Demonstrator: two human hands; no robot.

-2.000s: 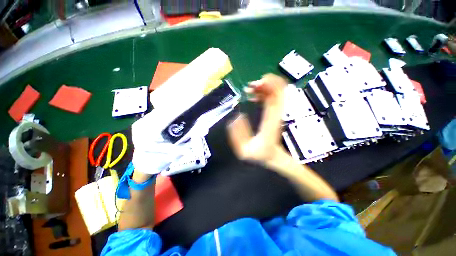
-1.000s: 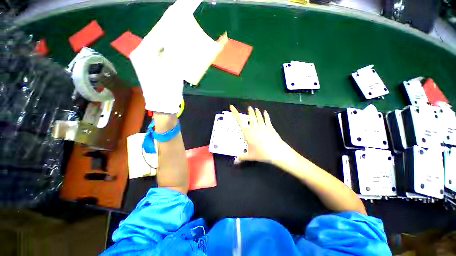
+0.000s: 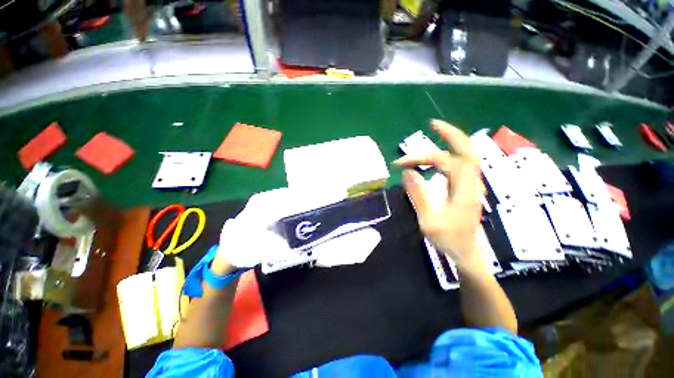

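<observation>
My left hand [image 3: 253, 230], in a white glove with a blue wrist strap [image 3: 210, 275], holds a thick pack of pale label sheets [image 3: 334, 164]. A glossy black label [image 3: 336, 221] with a white swirl logo shows along the pack's near side. A silver-white metal unit [image 3: 284, 262] lies on the black mat below the left hand, partly hidden by it. My right hand [image 3: 452, 203] is bare and raised to the right of the pack, fingers apart. Whether a label is on its fingertips cannot be told.
Stacked units [image 3: 528, 229] stand on the right. Red-and-yellow scissors [image 3: 176, 230], a pale yellow pad [image 3: 151, 308] and a tape roll [image 3: 66, 203] are on the left. Red cards [image 3: 249, 145] and a single unit [image 3: 181, 170] lie on the green belt [image 3: 332, 103].
The left hand has come back from the far left over the mat, and the black label now shows. The right hand has lifted off the unit and moved right. The camera view has shifted.
</observation>
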